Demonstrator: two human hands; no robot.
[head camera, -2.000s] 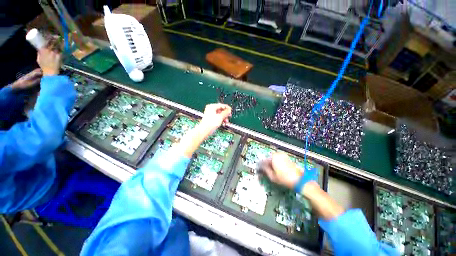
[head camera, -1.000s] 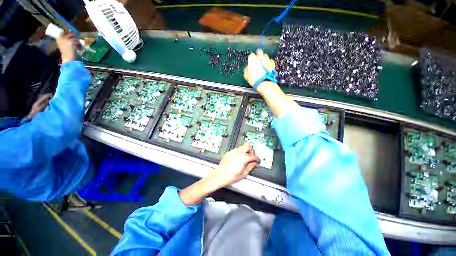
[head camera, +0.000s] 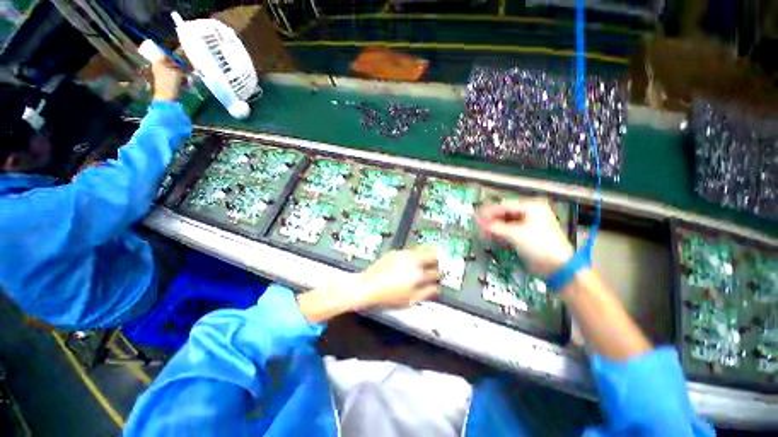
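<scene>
A pallet (head camera: 473, 295) with green circuit boards lies in front of me. My left hand (head camera: 403, 277) is over the lower left board (head camera: 452, 261), fingers bent together and blurred; whether it holds a part cannot be seen. My right hand (head camera: 531, 235), with a blue wrist strap (head camera: 569, 270), is above the right side of the same pallet, near the upper boards. Its thumb and finger are close together and blurred; any small part between them is too small to tell. A small dark component pile (head camera: 392, 119) lies on the green bench strip behind the pallets.
Large masses of glittering parts (head camera: 546, 119) lie beyond the line, another at far right (head camera: 738, 158). A blue cord (head camera: 582, 77) hangs down to my right wrist. More board pallets (head camera: 341, 209) stand on both sides. A white fan (head camera: 217, 64) and a blue-sleeved person (head camera: 81, 230) are left.
My right hand has moved from the component pile's right end back over the pallet. My left hand stays near the lower left board. The camera view has shifted slightly.
</scene>
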